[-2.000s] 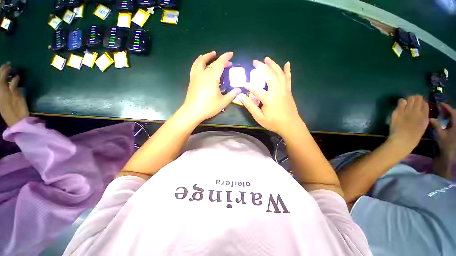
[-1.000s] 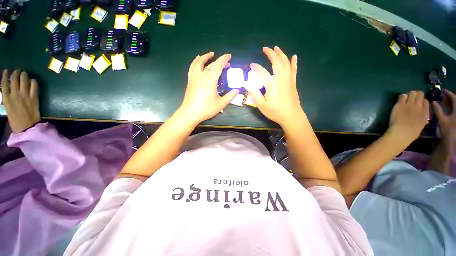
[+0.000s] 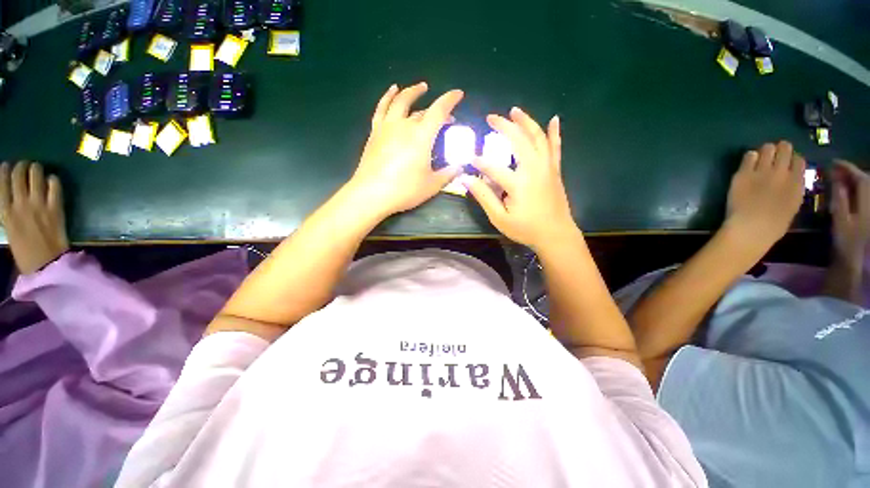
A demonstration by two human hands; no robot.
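Observation:
Two smartwatch modules with bright white glowing faces lie side by side on the dark green bench (image 3: 334, 105) in front of me. My left hand (image 3: 403, 157) is at the left module (image 3: 460, 145), with fingertips at its upper left edge and thumb at its lower edge. My right hand (image 3: 530, 181) is at the right module (image 3: 497, 149), with fingers over its right side and thumb below. A white battery (image 3: 456, 185) shows partly below the left module, between my hands. Glare hides the exact fingertip contact.
Two rows of dark modules with yellow-edged batteries (image 3: 172, 137) lie at upper left. Two modules (image 3: 746, 40) lie at upper right, others (image 3: 818, 114) at far right. A neighbour's hand (image 3: 34, 214) rests at left; another person's hands (image 3: 766, 191) are at right.
The whole view has shifted a little, moving the rows left. My hands stay at the two glowing modules; my right fingers are more bent. The right neighbour's hands have a lit module between them.

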